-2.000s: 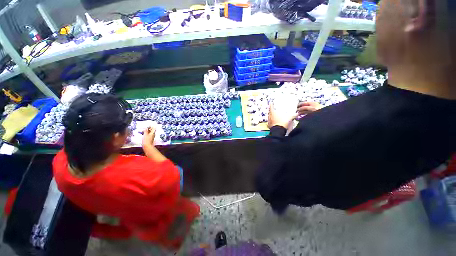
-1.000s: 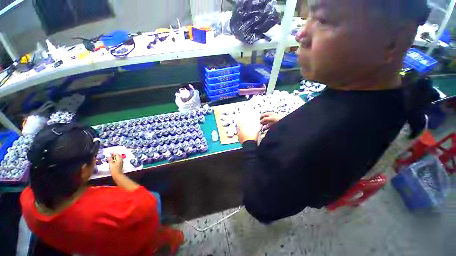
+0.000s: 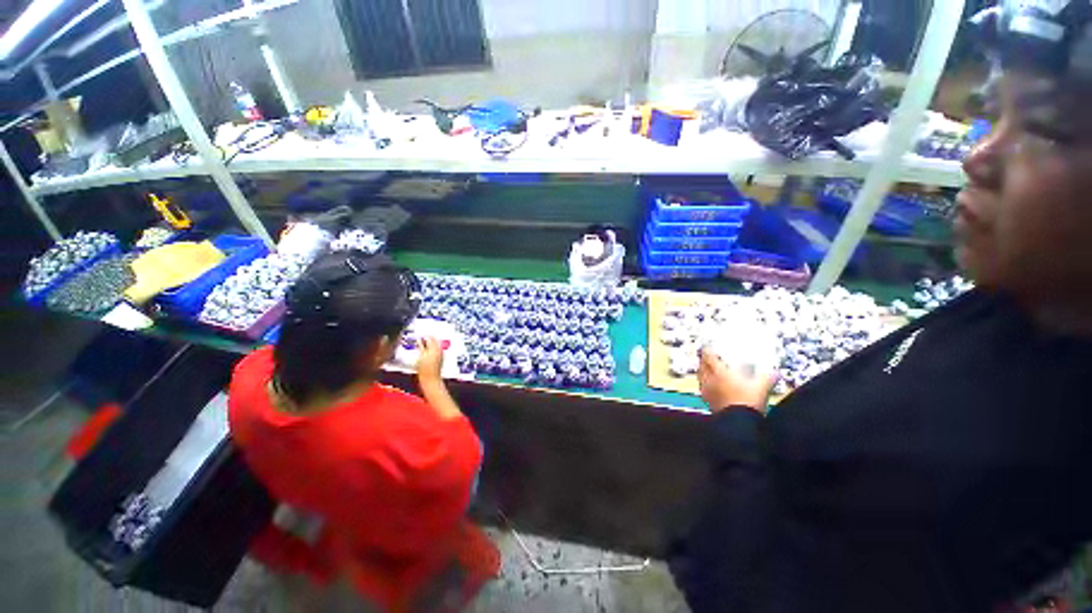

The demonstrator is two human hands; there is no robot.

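Note:
Neither of my hands is in view. Rows of small white-grey and purple units [image 3: 527, 329] cover the green bench top [image 3: 629, 381]. A person in red [image 3: 359, 461] sits before them with a hand over a white paper sheet [image 3: 446, 349] bearing a red mark. At the right, a person in black [image 3: 910, 479] holds a white object [image 3: 745, 347], blurred, above a tan board [image 3: 673, 381]. Loose white parts [image 3: 826, 317] are heaped on that board.
Stacked blue trays [image 3: 692, 234] and a white bag [image 3: 595, 259] stand behind the rows. A white shelf [image 3: 575, 158] runs above, with a black plastic bag [image 3: 814, 108]. A black crate [image 3: 156, 515] is on the floor at left. Filled blue bins [image 3: 74, 261] are at far left.
The view has swung, so the bench and people now appear further right than one second ago. More of the left bench end shows. The person in black's head is now at the right edge.

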